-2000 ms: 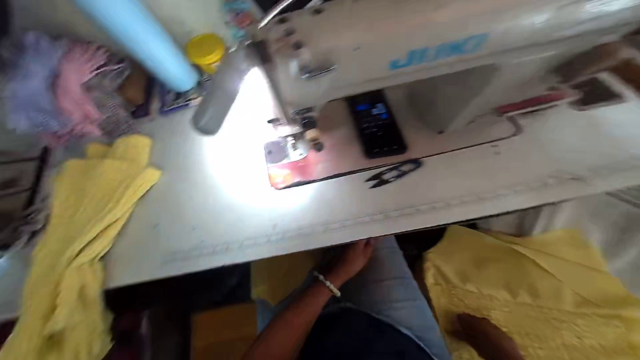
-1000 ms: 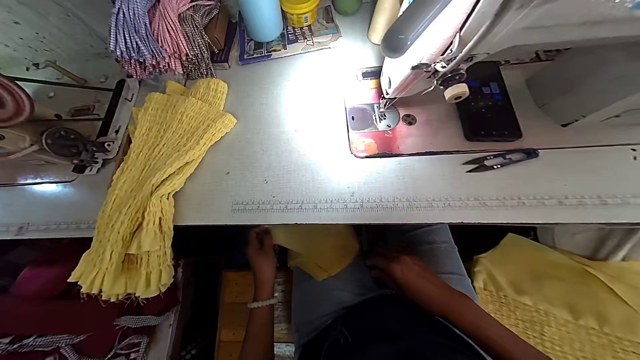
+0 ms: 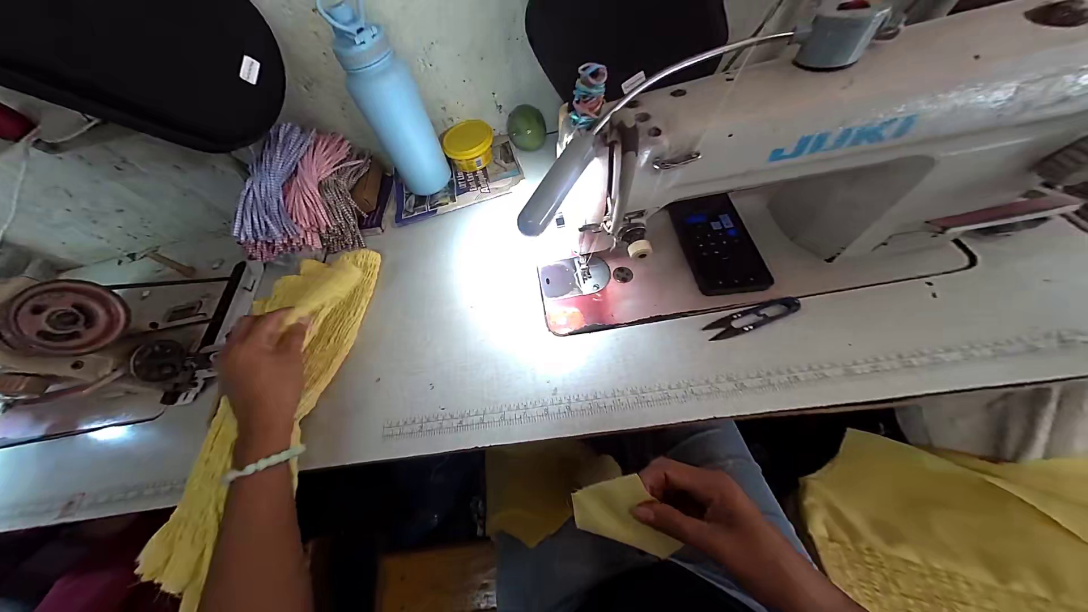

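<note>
My left hand (image 3: 265,374), with a pale beaded bracelet at the wrist, pinches a yellow fabric piece (image 3: 327,289) over the gathered yellow fabric (image 3: 340,340) at the table's left. My right hand (image 3: 701,514) holds a small yellow fabric piece (image 3: 616,510) between thumb and fingers above my lap. Another yellow piece (image 3: 527,493) lies on my lap beside it. More yellow fabric (image 3: 918,510), with a textured section, hangs at the lower right. The Juki sewing machine (image 3: 782,127) stands beyond my hands, its lamp lighting the needle plate (image 3: 578,276).
Thread snips (image 3: 752,318) and a black phone (image 3: 719,244) lie by the machine. A measuring tape (image 3: 595,404) runs along the table's front edge. Behind are a blue bottle (image 3: 395,119), a yellow-lidded tub (image 3: 467,144) and bundled fabric ties (image 3: 297,191). Another machine (image 3: 93,340) stands left.
My left hand has moved from below the table edge up to the gathered yellow fabric. My right hand now holds up a small yellow piece. The view has shifted.
</note>
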